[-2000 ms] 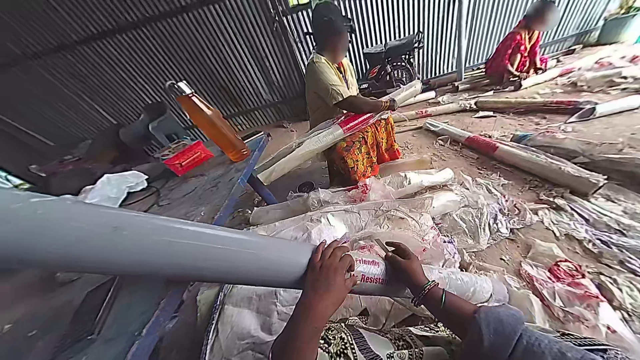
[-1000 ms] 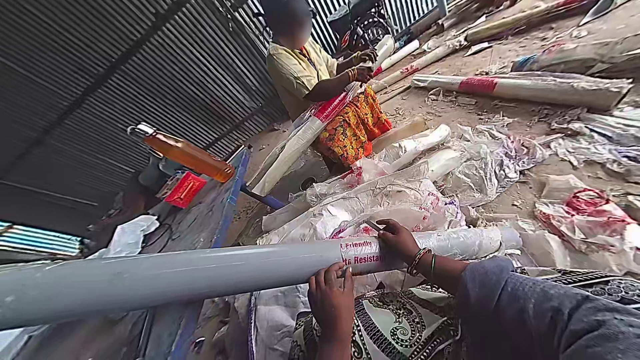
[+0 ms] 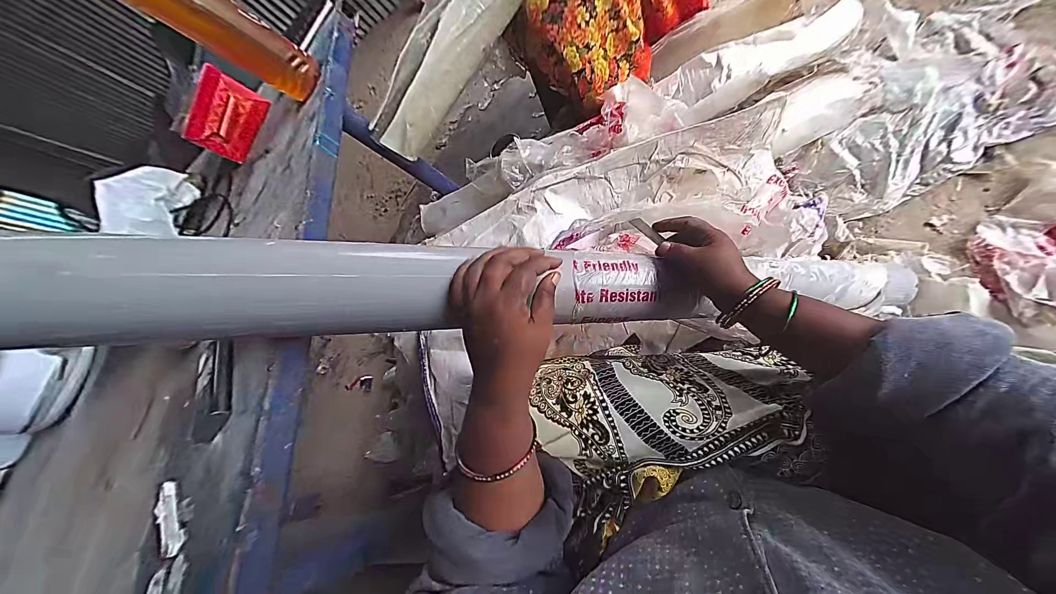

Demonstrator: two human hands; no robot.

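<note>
A long grey plastic pipe (image 3: 247, 289) lies across the view in front of me. From its middle to its right end it is covered by clear plastic film with red print (image 3: 615, 285). My left hand (image 3: 507, 301) grips the pipe from above, beside the edge of the film. My right hand (image 3: 705, 256) rests at the film-covered part and holds a small flat tool (image 3: 648, 231), perhaps a blade, between thumb and fingers; its tip points up and left. The fingers' undersides are hidden.
A blue metal frame edge (image 3: 330, 124) runs down the left, with a red box (image 3: 225, 114) and an orange bottle (image 3: 239, 41) near it. Crumpled plastic film (image 3: 899, 132) and wrapped pipes lie ahead. A person's patterned orange garment (image 3: 590, 49) shows at the top.
The view has tilted down and come closer to the pipe. My left hand has moved from the pipe's lower side to over its top. The tool remains in my right hand.
</note>
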